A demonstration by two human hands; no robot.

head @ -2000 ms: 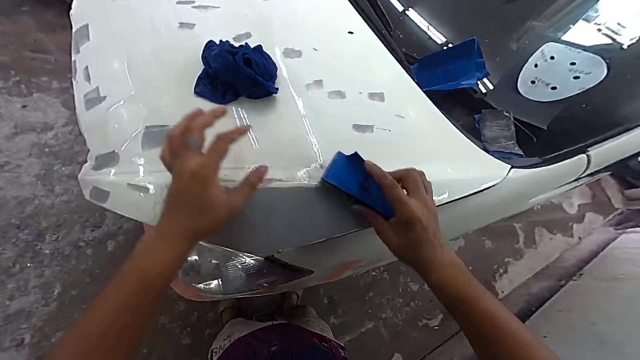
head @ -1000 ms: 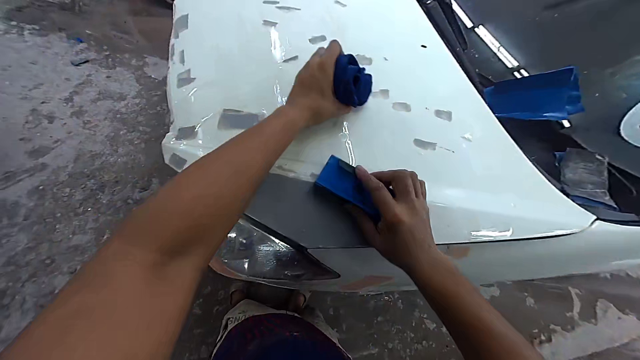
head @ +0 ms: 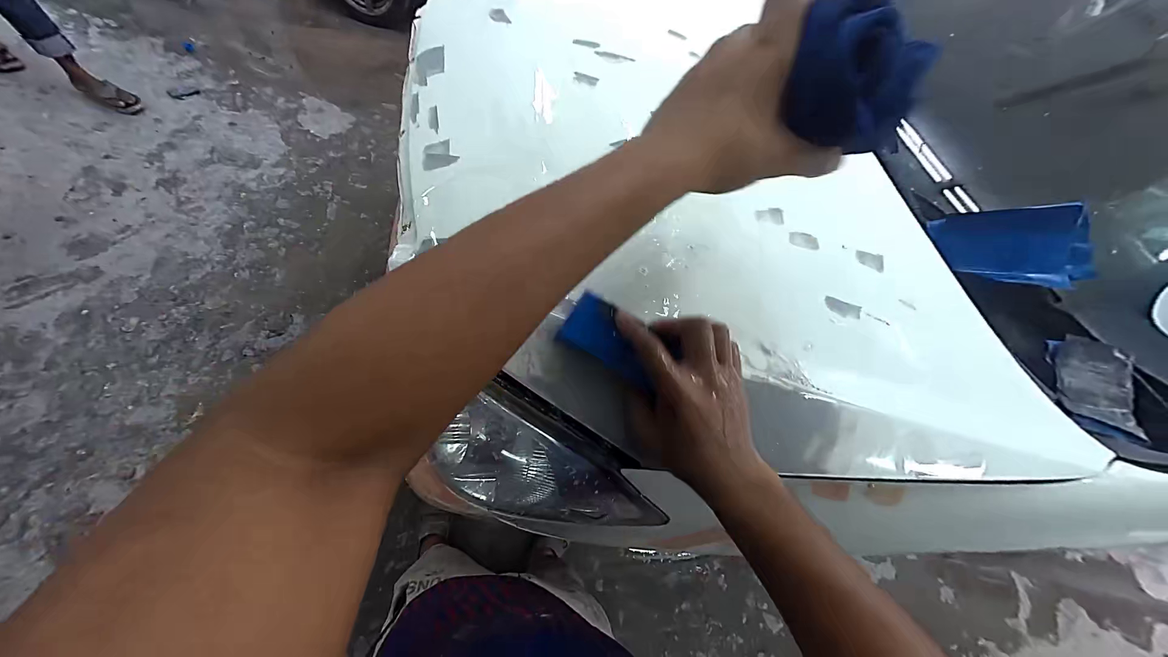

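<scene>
My left hand (head: 739,109) grips a bunched dark blue cloth (head: 849,78), raised over the white car hood (head: 757,274) near the windshield. A blue sanding block or folded sheet (head: 598,338) is in my right hand (head: 698,392), resting on the grey band (head: 803,424) along the hood's edge, above the headlight (head: 529,465). The hood around both hands is wet and bears several grey patches. My fingers partly hide the blue block, and its underside cannot be seen.
A blue sheet (head: 1017,242) and a grey abrasive sheet (head: 1095,383) lie at the windshield's base. The fender (head: 985,516) runs along the hood's lower edge. A person's sandaled foot (head: 109,91) is on the stained concrete floor (head: 201,228) at upper left.
The blue cloth lay on the hood two seconds ago; my left hand has taken hold of it and moved toward the windshield. My right hand still holds the blue block near the hood's edge.
</scene>
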